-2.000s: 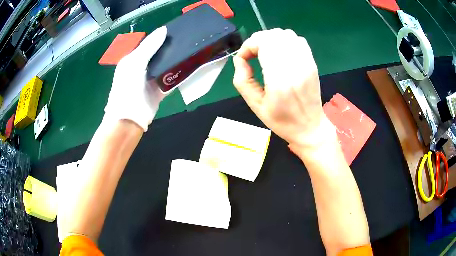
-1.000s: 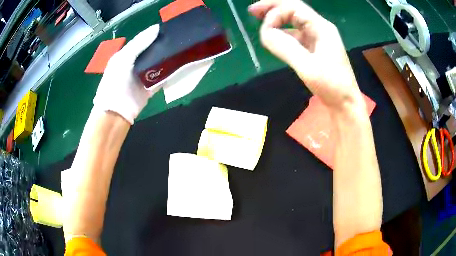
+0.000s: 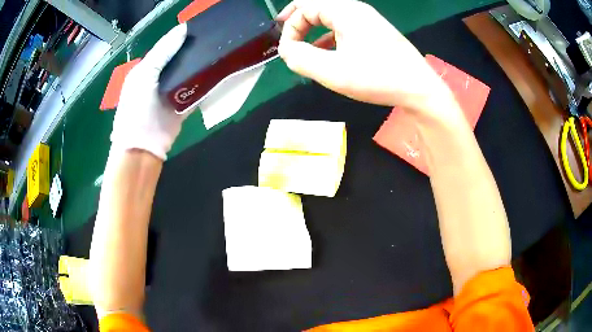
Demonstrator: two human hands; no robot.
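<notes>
A black box unit (image 3: 217,48) with a glossy dark red front and a round "Star" logo is held tilted over the green belt's near edge. My left hand (image 3: 146,97), in a white glove, grips its left end. My bare right hand (image 3: 337,48) is at the unit's right front corner, thumb and index finger bent together; whether they hold anything thin cannot be told. A white sheet (image 3: 232,96) shows below the unit's front edge. Two pale sheets or pads, one creased and yellowish (image 3: 303,157) and one white (image 3: 266,229), lie on the black mat.
A wrinkled red sheet (image 3: 464,87) lies partly under my right forearm. Red pads (image 3: 118,84) and a yellow box (image 3: 39,175) are on the belt. Yellow-handled scissors (image 3: 572,154) and metal hardware stand right. Shiny crinkled film (image 3: 39,279) and a yellow piece (image 3: 74,280) are at left.
My right hand moved away from the unit's right corner, then came back to it. The unit and my left hand sit further left in view. The whole view has shifted.
</notes>
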